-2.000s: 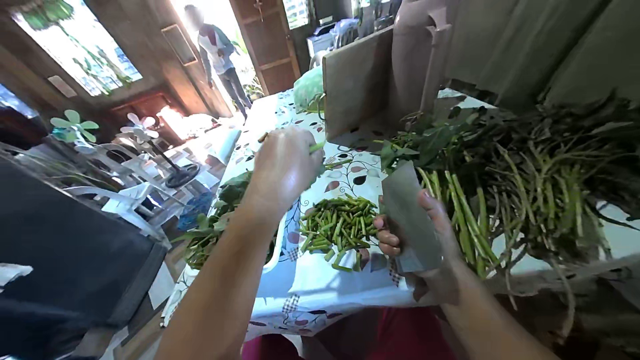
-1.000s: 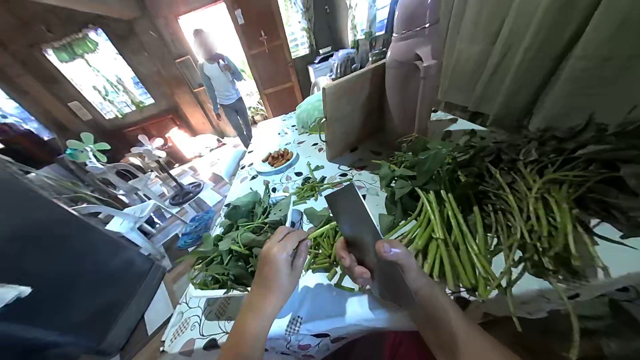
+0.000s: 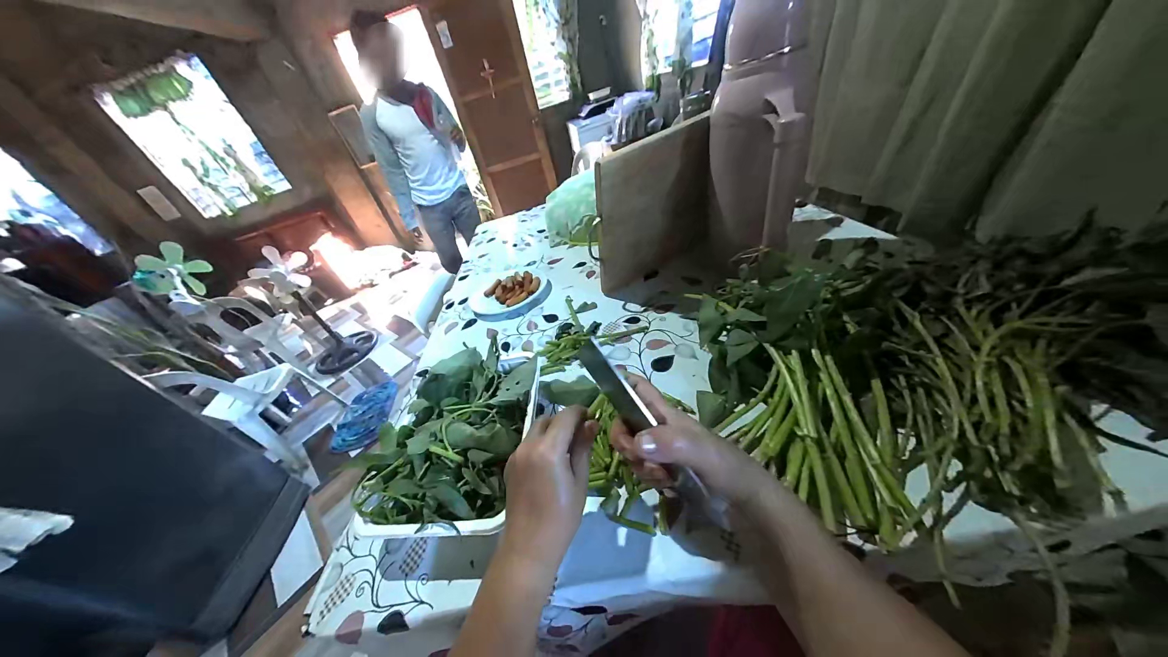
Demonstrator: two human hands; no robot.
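Note:
My right hand (image 3: 684, 447) grips a wide flat metal blade (image 3: 616, 383), which points up and away to the left. Close beside it, my left hand (image 3: 550, 465) has its fingers bent near a leafy stem; whether it grips the stem is hard to tell. Cut green stem pieces (image 3: 616, 456) lie on the table under and between the hands. Left of my left hand, a white plastic tray (image 3: 456, 527) holds leafy greens (image 3: 456, 438). A bunch of long green stalks (image 3: 830, 438) with leaves lies to the right of the blade.
More wilted stalks (image 3: 1004, 392) hang over the right table edge. Farther back are a plate (image 3: 509, 306) of brown food pieces, a green plastic bag (image 3: 571, 205), an upright wooden board (image 3: 652, 201) and a mannequin (image 3: 757, 137). A person (image 3: 420, 155) stands beyond the table, near a doorway.
My left hand, raised over the table two seconds ago, is now low beside the tray. The blade has tilted to the left. The person in the background appears nearer.

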